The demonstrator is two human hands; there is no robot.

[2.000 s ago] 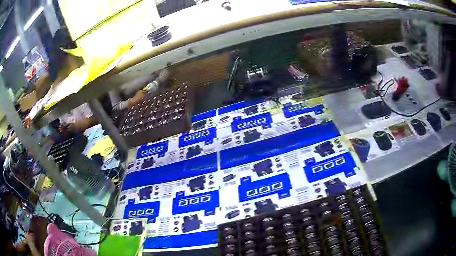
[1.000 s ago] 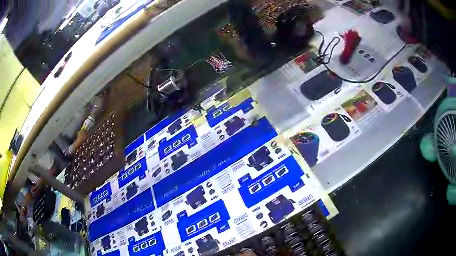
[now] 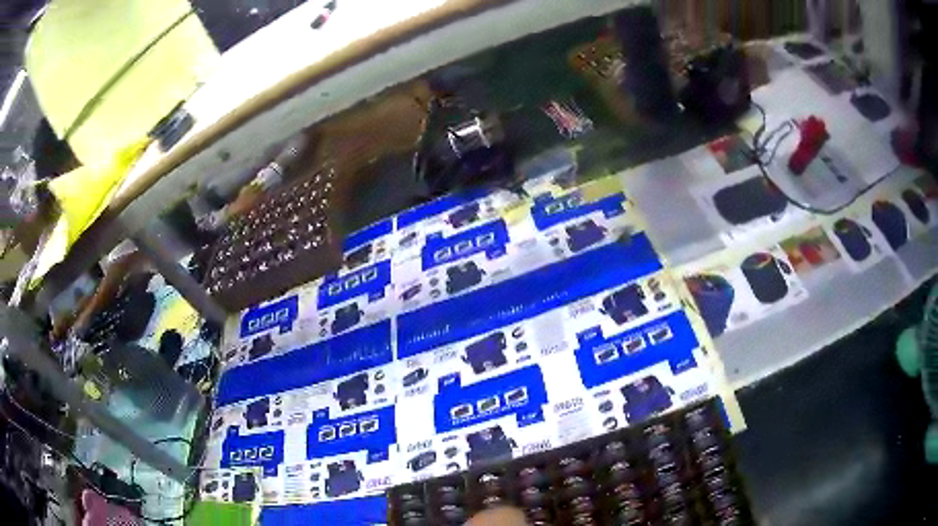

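Note:
A dark brown partitioned tray (image 3: 576, 483) with rows of small round shiny parts lies at the near edge, cut off by the bottom of the picture. A small blurred skin-coloured patch, perhaps a finger or part of my hand (image 3: 499, 516), shows over the tray's lower part. Which hand it is, and whether it holds anything, cannot be told. The rest of my hands is out of the picture. White and blue printed sheets (image 3: 494, 321) lie behind the tray.
A similar filled tray (image 3: 273, 231) stands at far left, with another person's hand (image 3: 265, 177) behind it. A silvery spool (image 3: 468, 134) is behind the sheets. A red-handled tool (image 3: 809, 144) lies right. A raised shelf (image 3: 339, 77) crosses above; a metal post and pink and green fans are at the sides.
The view has swung right and then partly back left. The skin-coloured patch at the bottom edge was absent two seconds ago and is now more visible over the near tray.

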